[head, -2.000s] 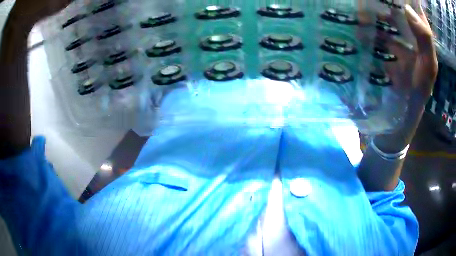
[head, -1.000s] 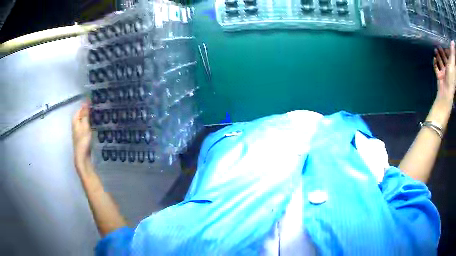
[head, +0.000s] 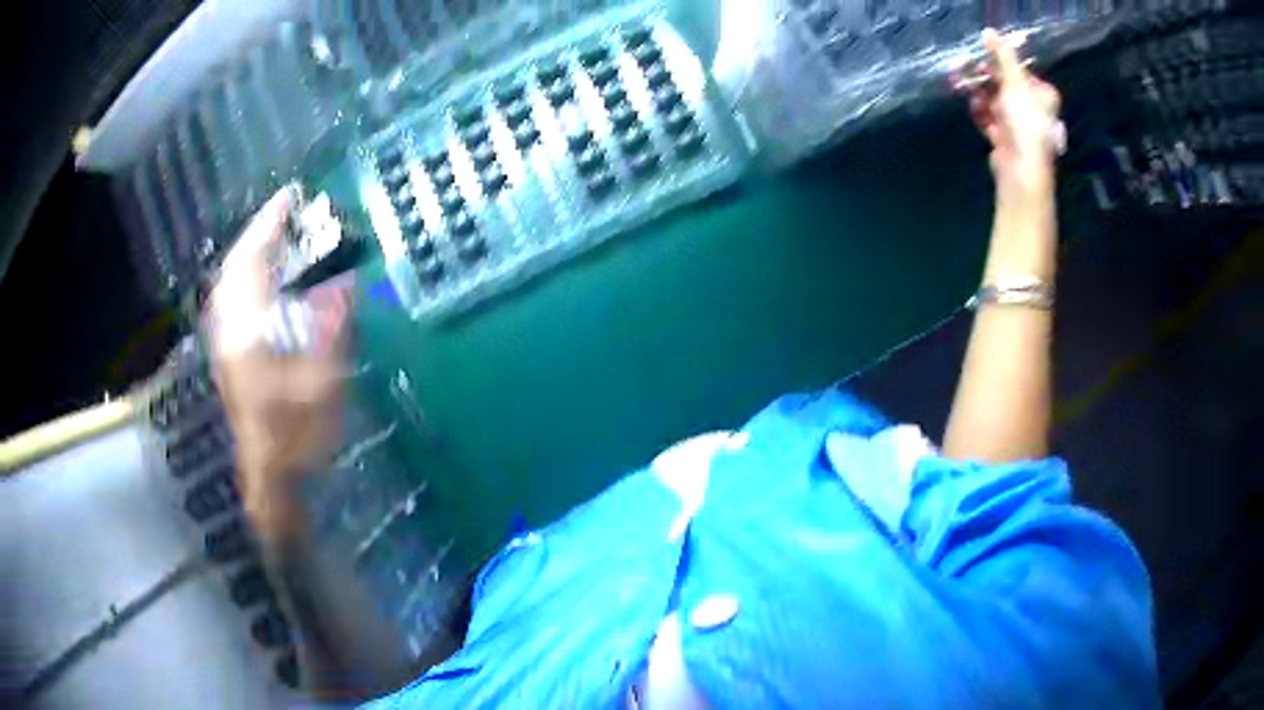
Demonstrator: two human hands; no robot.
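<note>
My left hand (head: 277, 347) is blurred, above the left tray stack (head: 208, 486). Its fingers are at a small black and pale object (head: 316, 247); whether they grip it is unclear. My right hand (head: 1023, 125) has its fingertips at the front edge of the clear trays (head: 887, 49) at the back right; I cannot tell if they hold the edge. A clear blister tray (head: 582, 229) lies tilted in view on the green mat (head: 624, 333), with rows of black round components and some pockets without black parts.
More filled clear trays (head: 402, 35) are behind the middle tray. Another stack (head: 1192, 104) is at the far right. A grey-white surface (head: 69, 541) with a cable is at the left. A thin cord runs from my right wrist band (head: 1016, 294) towards my smock. A dark floor is at the right.
The view has turned. My left hand has left the side of the left stack and moved forward to the small black and pale object. My right hand remains by the right trays, now nearer their front edge.
</note>
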